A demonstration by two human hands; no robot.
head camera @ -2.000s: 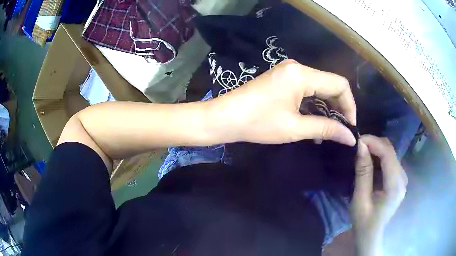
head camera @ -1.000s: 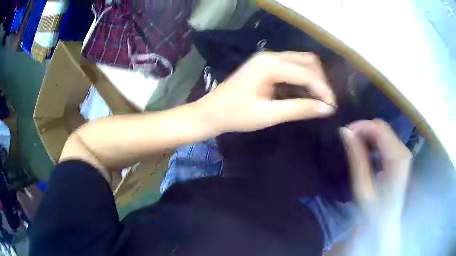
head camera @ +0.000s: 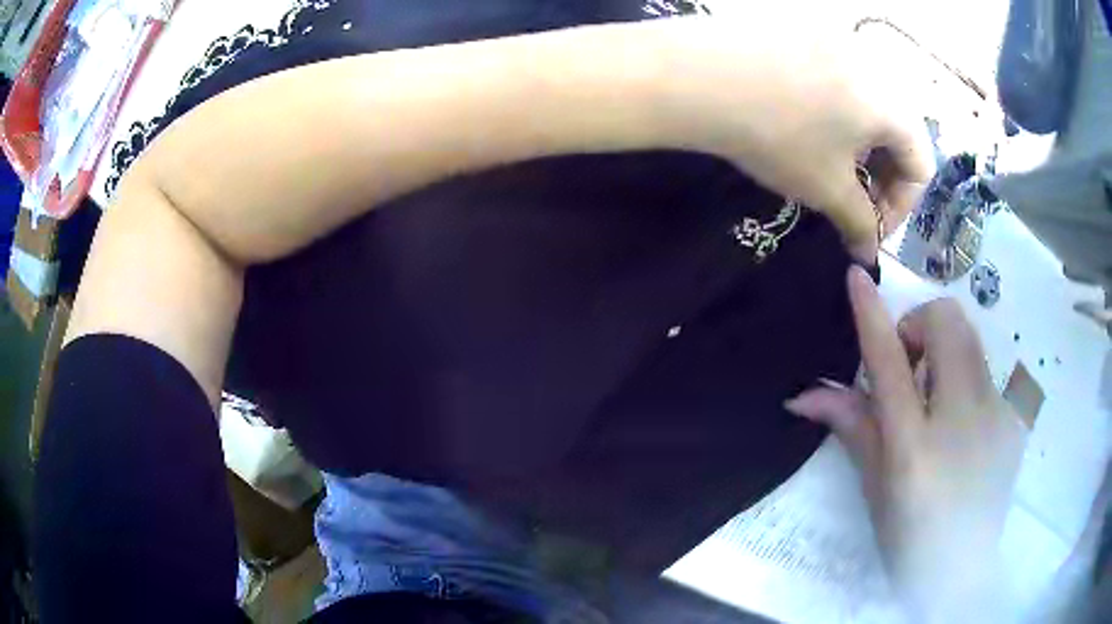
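The dark garment (head camera: pixel 524 317) lies spread over the white table and the lap, with pale scalloped embroidery along its far edge and a small pale motif near its right edge. My left hand (head camera: pixel 817 122) reaches across from the left and pinches the garment's right edge. My right hand (head camera: pixel 921 421) lies at the same edge, closer to me, its index fingertip beside the pinched spot and its thumb apart on the cloth. The cloth under my left forearm is hidden.
The grey machine head (head camera: pixel 1055 183) stands at the right, with shiny metal parts (head camera: pixel 967 232) below it. A brown patch (head camera: pixel 1023 394) and ruler marks (head camera: pixel 793 536) are on the white table. A red-rimmed container (head camera: pixel 27 122) stands at the far left. Jeans (head camera: pixel 390 536) show below.
The view has turned from the lap to the machine table. The garment now lies spread there. My left hand, blurred and apart from my right one second ago, now pinches the garment edge beside it.
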